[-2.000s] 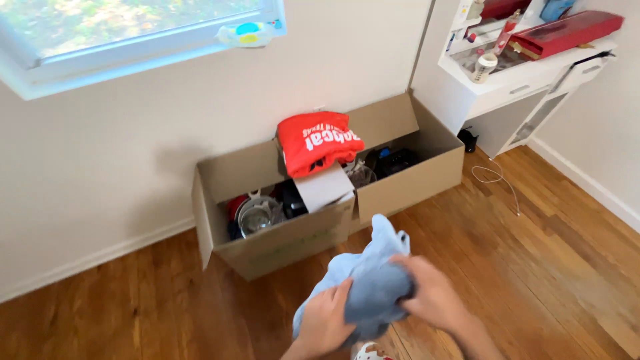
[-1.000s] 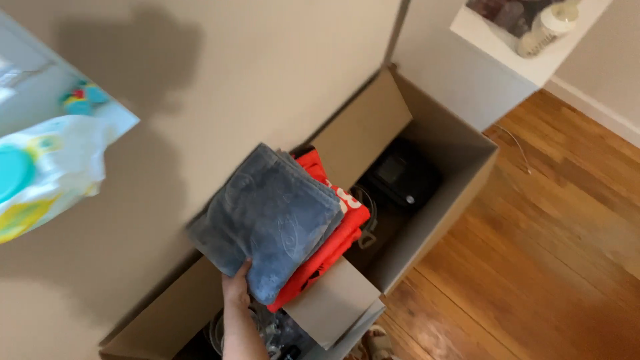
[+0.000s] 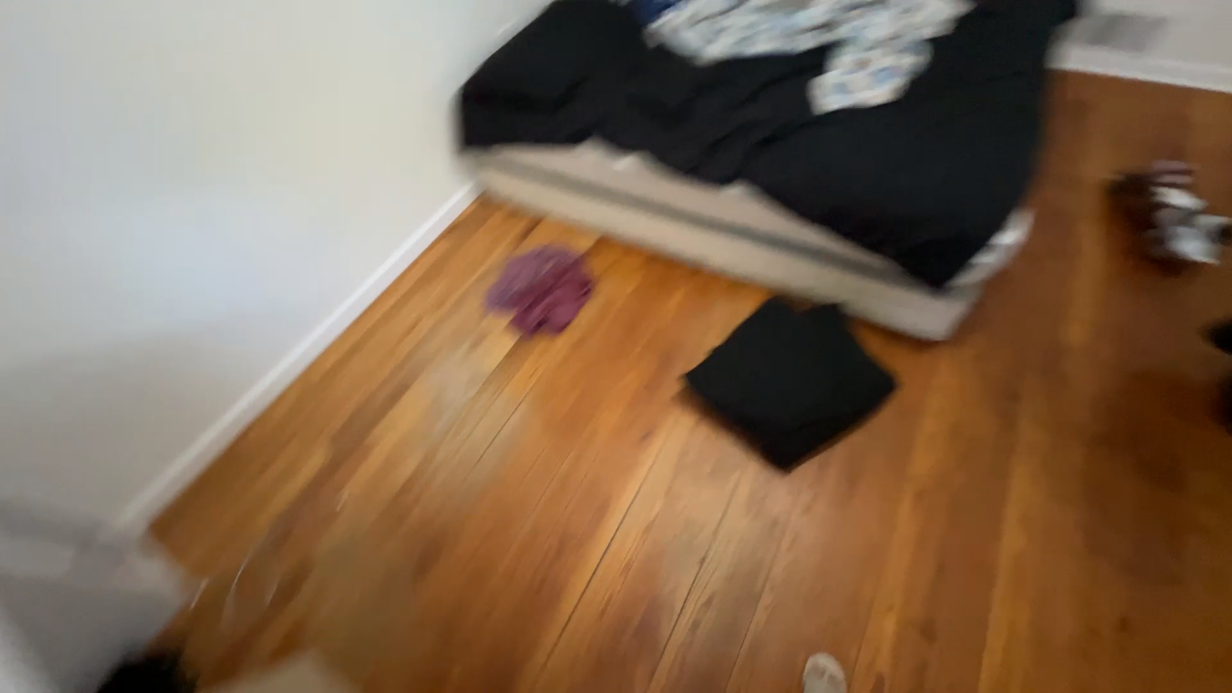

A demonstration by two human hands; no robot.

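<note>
Neither my left hand nor my right hand shows in the head view now. On the wooden floor lies a flat black cloth item, close to the foot of a low bed. A crumpled purple cloth rests on the floor to its left, nearer the wall. The bed carries a black cover, with a patterned white and blue cloth bunched on top. The view is blurred.
The bed's pale base forms a low edge across the room. Blurred items lie on the floor at the right. A white wall runs along the left. A shoe tip shows at the bottom.
The view has swung far away from the cardboard boxes to the bed. One second ago a hand held the folded blue-gray cloth over the red one; both cloths and the hand are now out of view.
</note>
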